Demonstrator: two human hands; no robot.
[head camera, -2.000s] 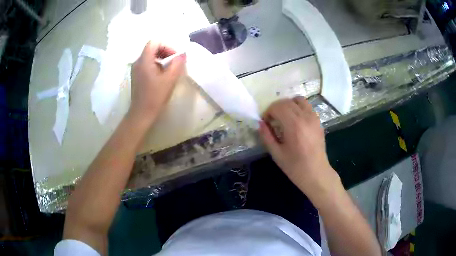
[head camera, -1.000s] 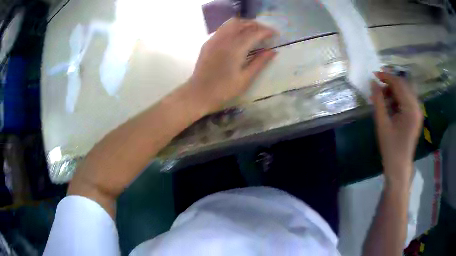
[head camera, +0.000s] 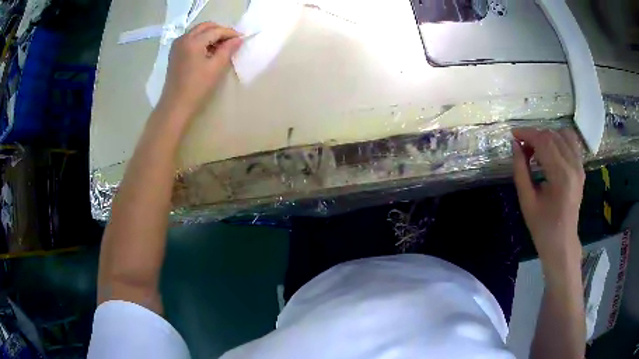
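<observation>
My left hand (head camera: 200, 59) is at the upper left, with thumb and finger pinched at the edge of a white cut piece (head camera: 259, 52) on the pile. The lamp washes out much of the pile. My right hand (head camera: 553, 165) is at the table's front edge on the right, its fingers loosely curled, with nothing visible in them. Stacked white curved collar pieces (head camera: 587, 84) lie just above and beside its fingers, running up to the top edge. The metal slide plate (head camera: 448, 10) is at the top, partly cut off; the needle is not visible.
Crossed narrow white pieces (head camera: 160, 73) lie left of the pile, partly behind my left hand. The table's front edge (head camera: 322, 172) is wrapped in clear film. White pieces (head camera: 597, 284) lie on a pale board (head camera: 620, 280) with red lettering at the lower right.
My left hand has moved left from near the slide plate to the white pile. My right hand has come off the curved stack. The view has shifted, so the table's left side shows more.
</observation>
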